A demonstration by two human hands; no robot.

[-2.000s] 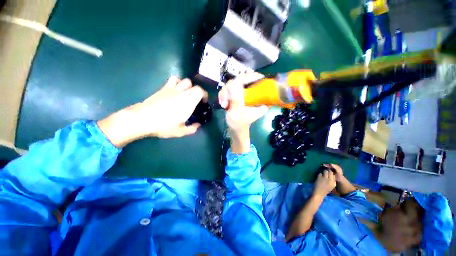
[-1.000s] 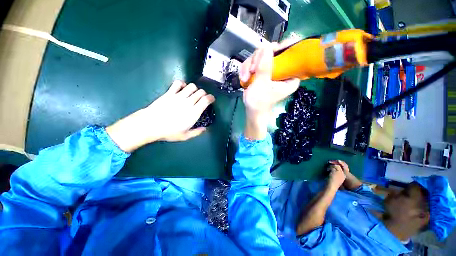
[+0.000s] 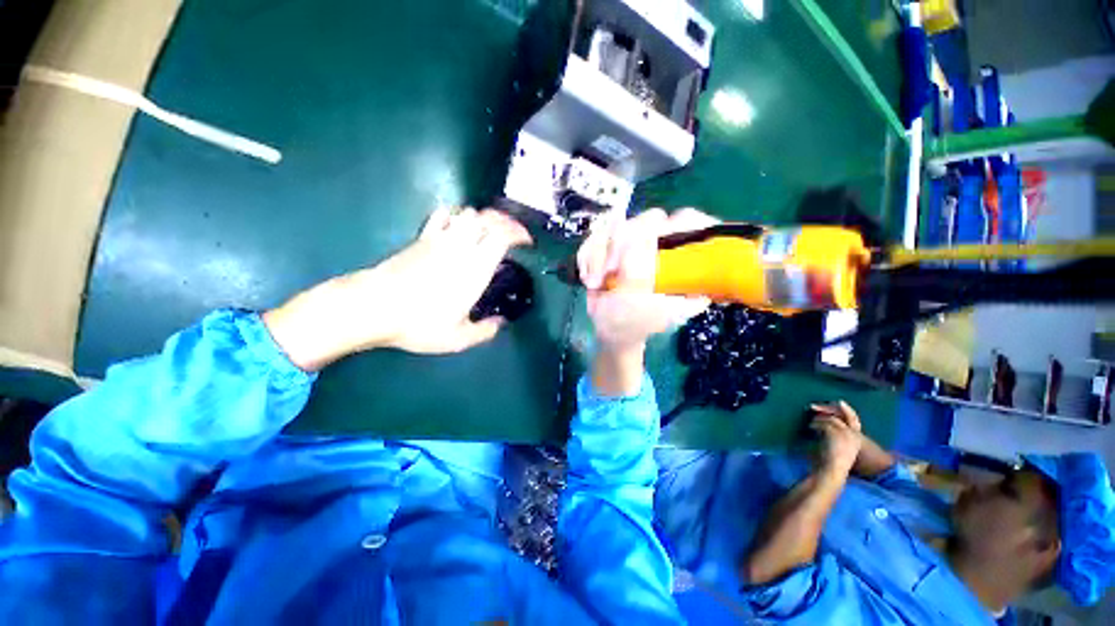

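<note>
My left hand [image 3: 428, 284] is bare and holds a round black part [image 3: 504, 294] down on the green mat, with fingers and thumb around it. My right hand [image 3: 626, 275] grips the front end of an orange-yellow electric screwdriver [image 3: 764, 267], which lies about level. Its dark tip points left towards the black part, a little apart from it. The light grey screw feeder [image 3: 624, 116] stands beyond my hands, its small front plate just above my right hand. The palm-side fingers of my right hand are partly hidden.
A pile of round black parts [image 3: 731, 357] lies right of my right hand. A dark bin [image 3: 871, 349] with something white stands farther right. A neighbouring person in blue [image 3: 856, 526] sits at lower right, hands at the mat edge. Cardboard [image 3: 73, 184] with a white strip is at left.
The screwdriver has swung from over the feeder's front plate down and left towards the black part, and is now more level. My left hand stays around the part.
</note>
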